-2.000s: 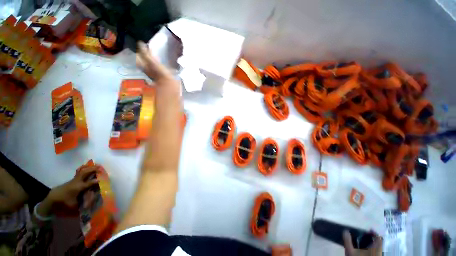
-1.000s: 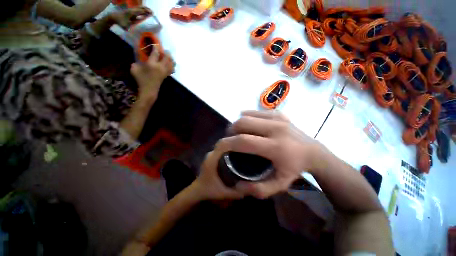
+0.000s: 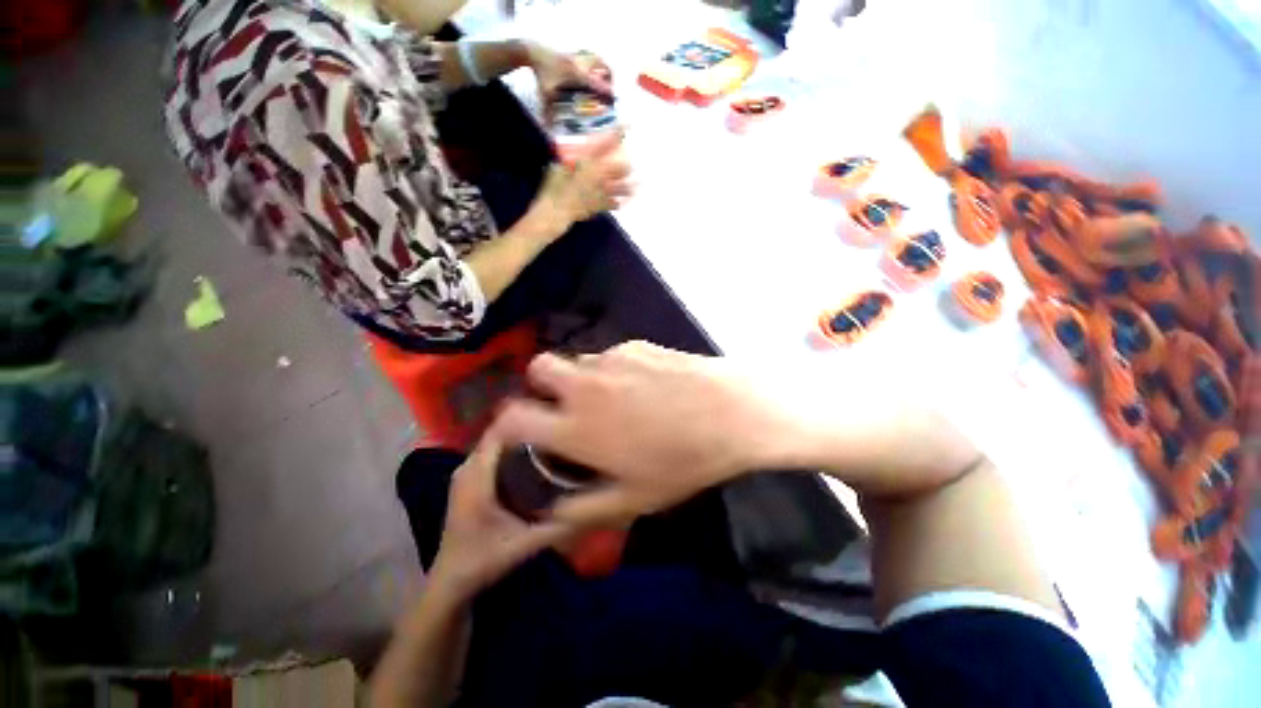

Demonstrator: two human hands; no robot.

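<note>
A dark flask with a silver rim (image 3: 537, 484) is between my two hands, over my lap beside the table edge. My left hand (image 3: 484, 519) is wrapped around its lower left side. My right hand (image 3: 657, 426) lies over its top and right side, with the fingers curled around it. The hands hide most of the flask, and whether its lid is on cannot be told.
Several tied orange cables (image 3: 916, 257) lie on the white table (image 3: 774, 249), with a large cable heap (image 3: 1148, 318) against the wall. Another person (image 3: 346, 166) holds a box-like item at the table. A red-orange stool (image 3: 440, 394) stands below.
The view has turned left, showing more floor and the other person. My hands have moved from the table to the flask at my lap and still hold it, now seen lower left.
</note>
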